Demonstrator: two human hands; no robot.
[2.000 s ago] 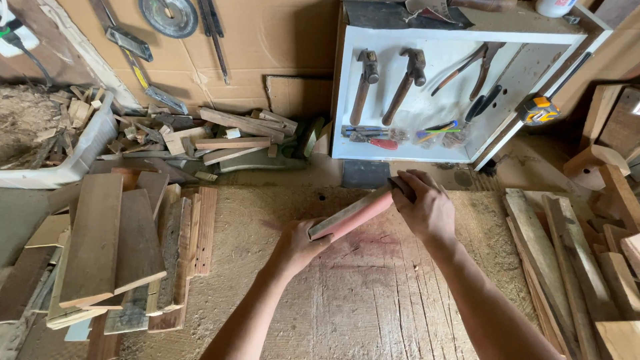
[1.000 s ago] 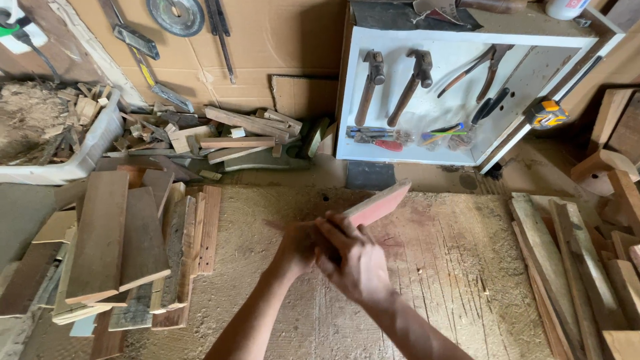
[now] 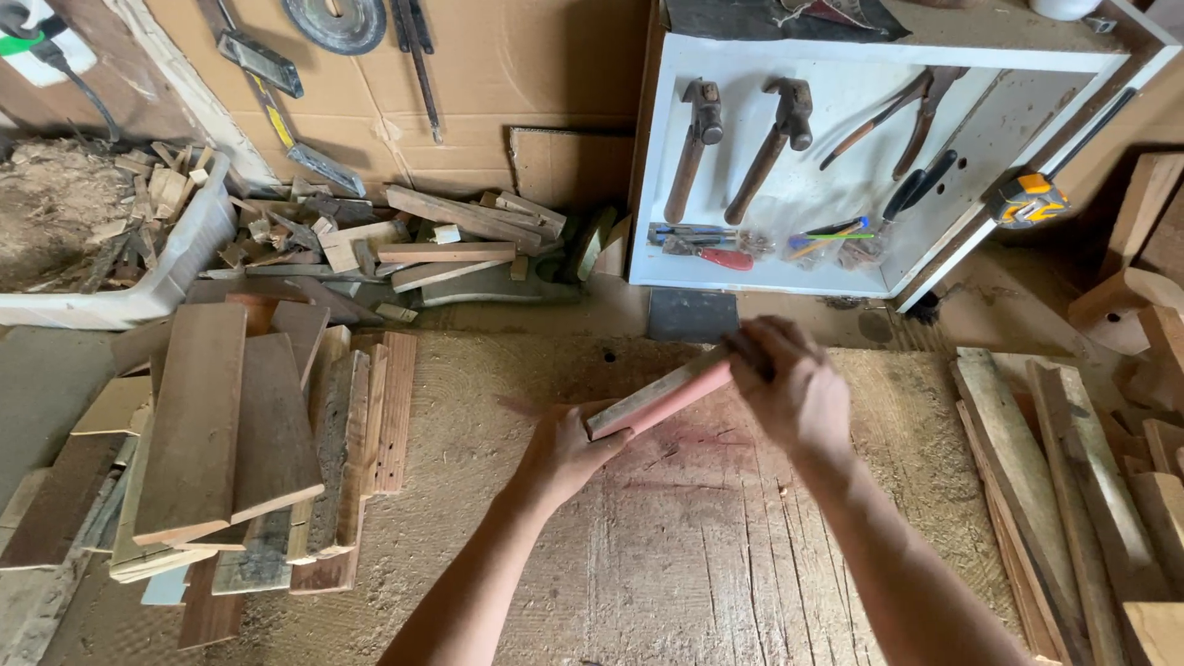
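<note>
A short wooden board with a pinkish-red face is held tilted above the worn wooden bench top. Its near left end lies in my left hand, with the thumb along the lower edge. At the far right end is my right hand, blurred, its fingers bent over the board's end; something dark seems to be under them, but what it is cannot be told. Reddish stains mark the bench top below the board.
Wood boards are piled at left, more wood strips at right. Behind stand a plastic tub of scraps, loose offcuts and a white cabinet with claw hammers and pincers. A tape measure hangs on its side.
One second ago my right hand was close beside my left at the board's near end; now it is at the far end, about where it was two seconds ago.
</note>
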